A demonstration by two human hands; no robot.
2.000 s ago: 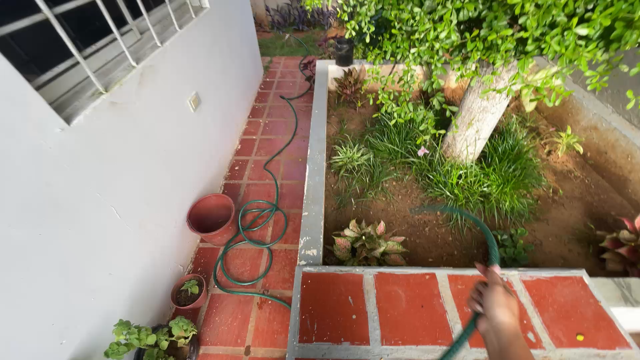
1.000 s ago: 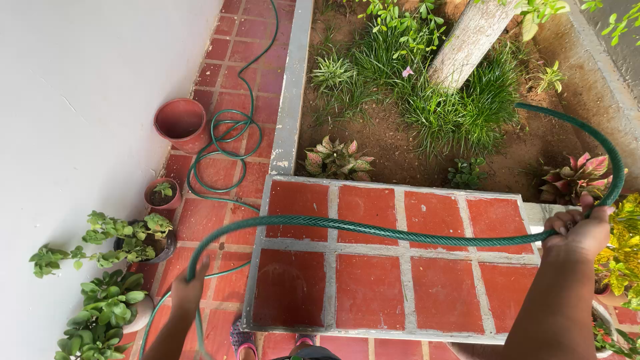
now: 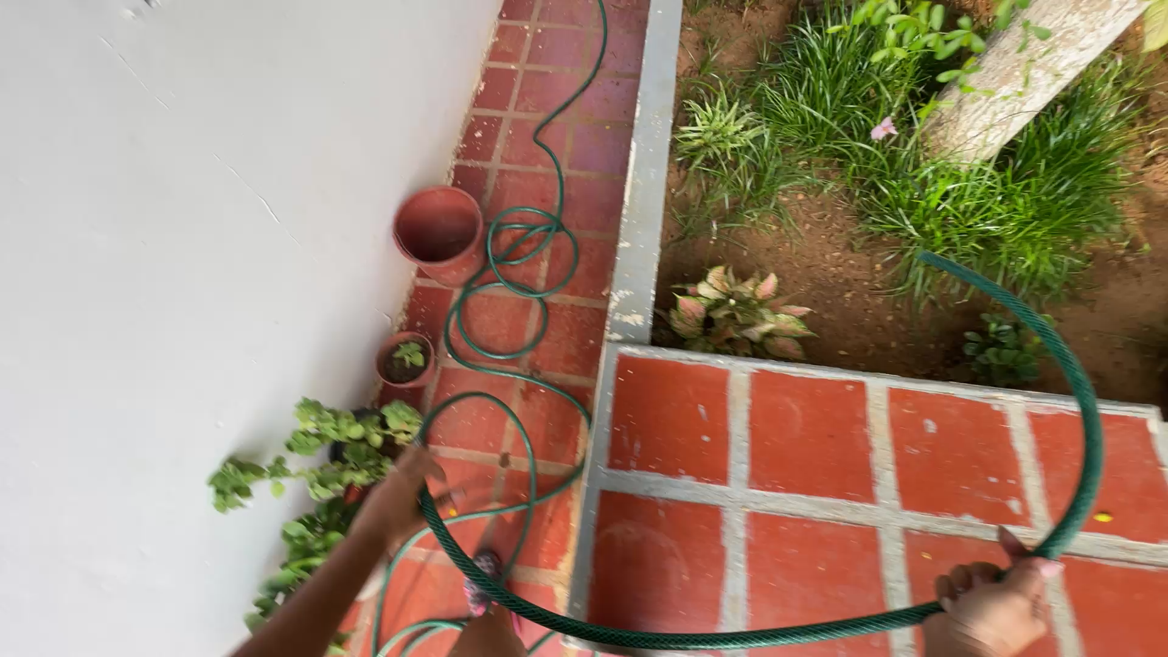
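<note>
A green garden hose (image 3: 712, 636) runs in a low curve between my two hands. My right hand (image 3: 990, 598), at the lower right over a red-tiled ledge, is closed around it, and the hose's free end arches up over the planting bed near the grass. My left hand (image 3: 406, 497), slightly blurred, is at the lower left above the tiled path. The hose passes against it, and some of its fingers look extended; how firmly it grips cannot be told. Beyond this hand, the hose lies in loose loops on the path and runs away along it.
An empty clay-coloured pot (image 3: 438, 226), a small potted seedling (image 3: 406, 358) and leafy potted plants (image 3: 351, 438) line the white wall (image 3: 182, 274). The tiled ledge (image 3: 808, 429) and a grey curb (image 3: 646, 173) border the bed, with a tree trunk (image 3: 1022, 87) and grass. A foot shows below.
The hose between my hands now sags lower, and its free end points back toward the grass. One second ago it ran higher across the ledge. My left hand was out of view two seconds ago.
</note>
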